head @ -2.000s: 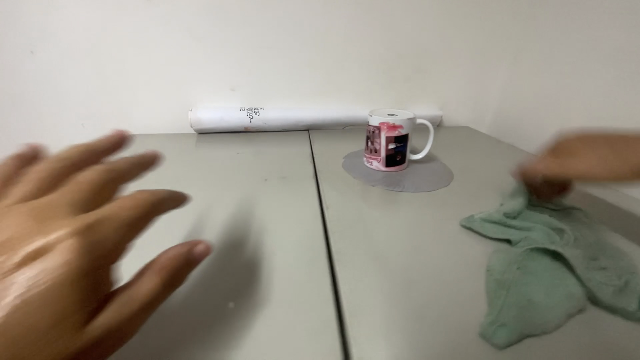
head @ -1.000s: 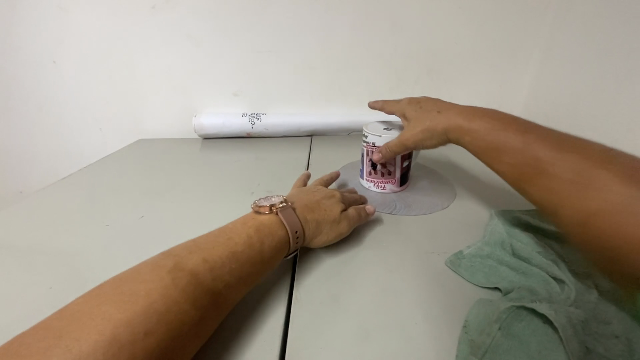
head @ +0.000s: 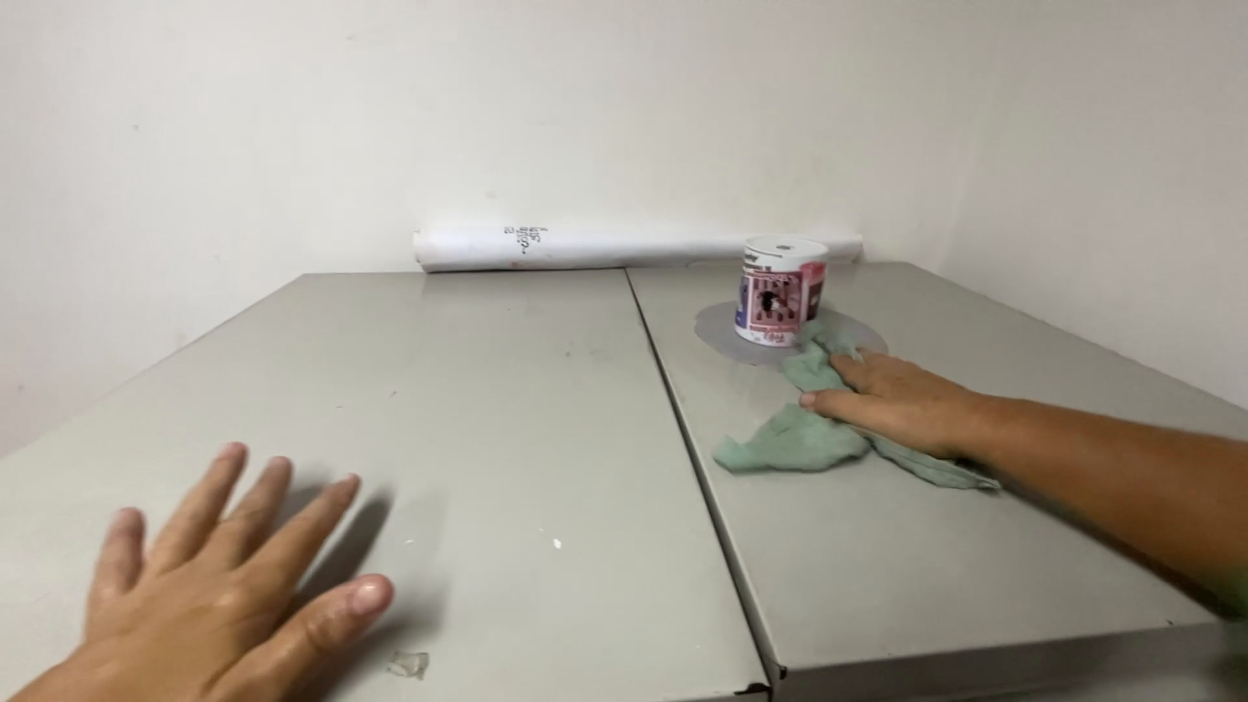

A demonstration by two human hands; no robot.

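A green cloth (head: 795,441) lies crumpled on the right half of the grey top. My right hand (head: 892,398) presses on it with the fingers over its folds, close to the front of the mug. The white mug (head: 777,297), printed with pink and dark pictures, stands upside down with its base up; its handle is out of sight. Under it is a round grey mat (head: 721,330), partly covered by the cloth. At the lower left, my left hand (head: 229,575) is spread with nothing in it, over or on the left half of the top.
A long white roll (head: 585,249) bearing writing lies along the back wall. A dark seam (head: 682,429) divides the grey top (head: 468,390). A small clear scrap (head: 409,665) lies near the front edge, beside my left hand.
My right hand has left the mug and is now on the cloth, which has moved from the lower right toward the mat. My left hand has drawn back from the mat to the lower left.
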